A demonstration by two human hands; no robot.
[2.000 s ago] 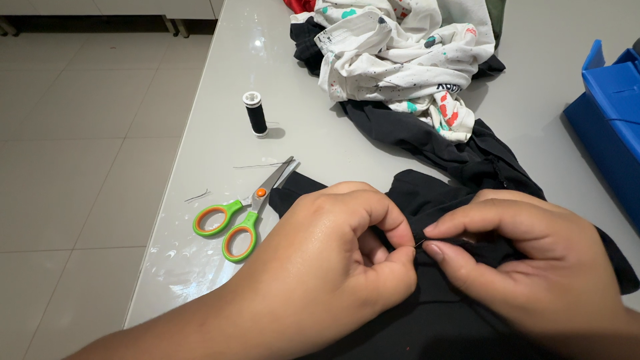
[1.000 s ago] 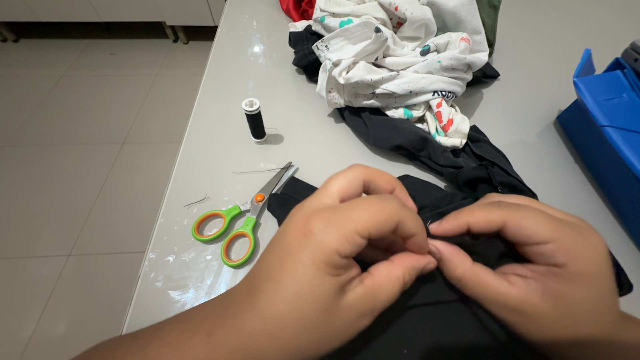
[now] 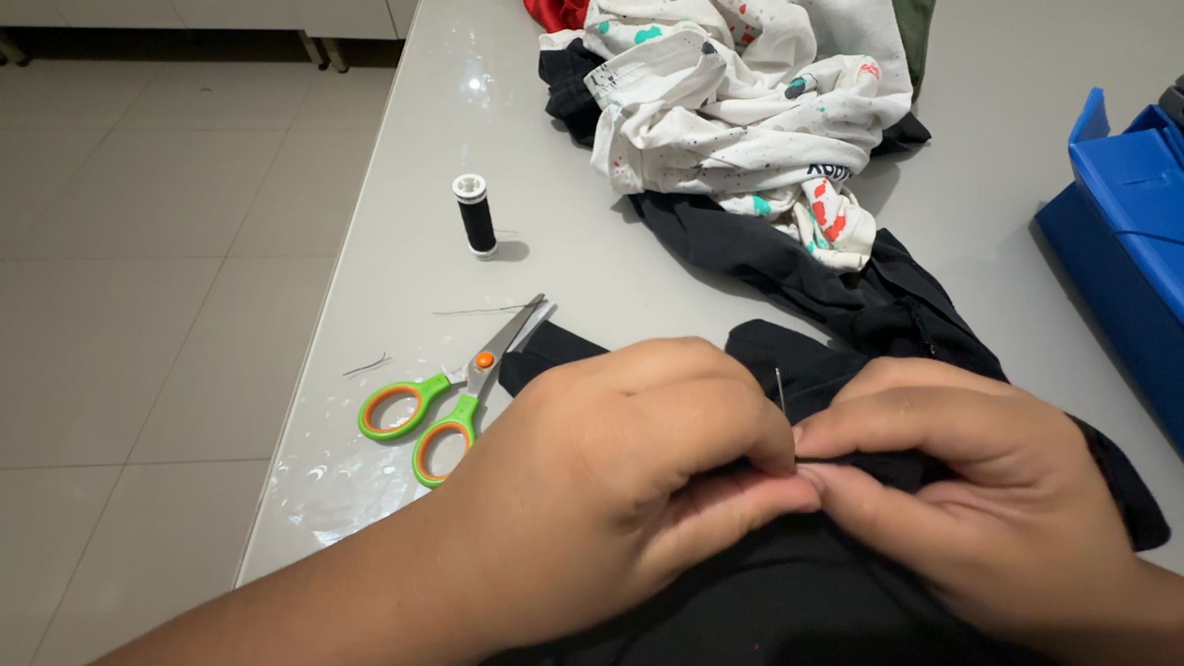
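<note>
My left hand and my right hand meet at the fingertips over black fabric, each pinching a fold of it. A thin sewing needle points up between them; which fingers grip it is hard to tell. Left of my left hand lie scissors with green and orange handles, blades slightly apart, tips beside a black fabric edge. Beyond them a spool of black thread stands upright. Loose thread pieces lie on the table near the scissors.
A crumpled white garment with coloured spots lies at the back, over dark cloth, with red and olive cloth beside it. At the right sits a blue plastic box. The table's left edge borders a tiled floor.
The needle now stands up between my fingertips; two seconds ago my hands were slightly apart with a thin glint between them. The scissors and the spool have stayed put.
</note>
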